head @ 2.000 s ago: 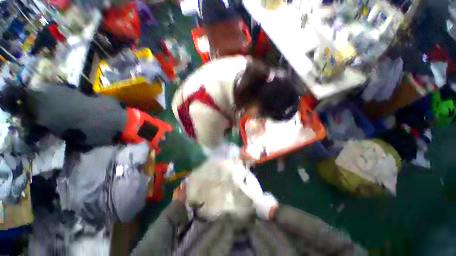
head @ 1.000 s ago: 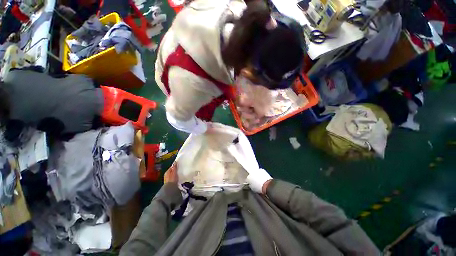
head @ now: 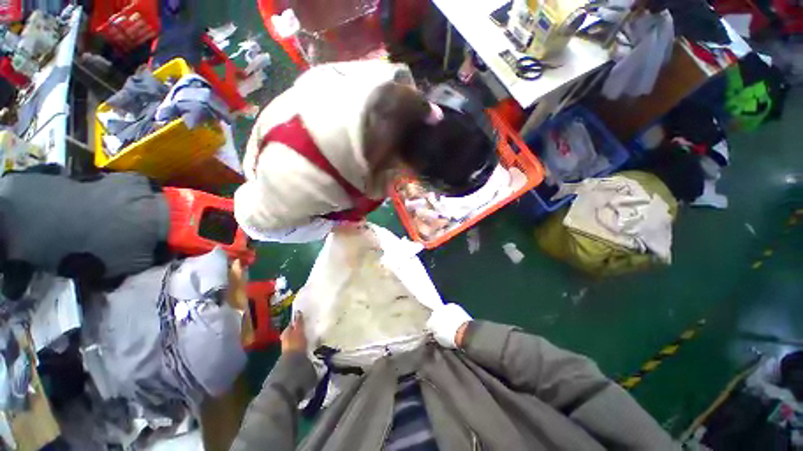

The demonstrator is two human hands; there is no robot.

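Observation:
A large woven sack stands against my body with its wide mouth open towards me and pale cloth showing inside. A dark tie cord hangs at its near left rim. My bare left hand holds the left rim. My right hand, in a white glove, holds the right rim. A person in a cream top bends over the sack's far side, one hand at its far rim. An orange plastic crate with white and cream cut pieces is beside that person, partly hidden by their head.
An olive bundle and a blue crate are right of the orange crate. A white table holds scissors and a machine. Left are a yellow crate, an orange stool, grey garment pieces and a seated person.
The view has shifted. The other person has bent lower and left over the sack, their sleeve now across its far edge. My two hands remain on the rim.

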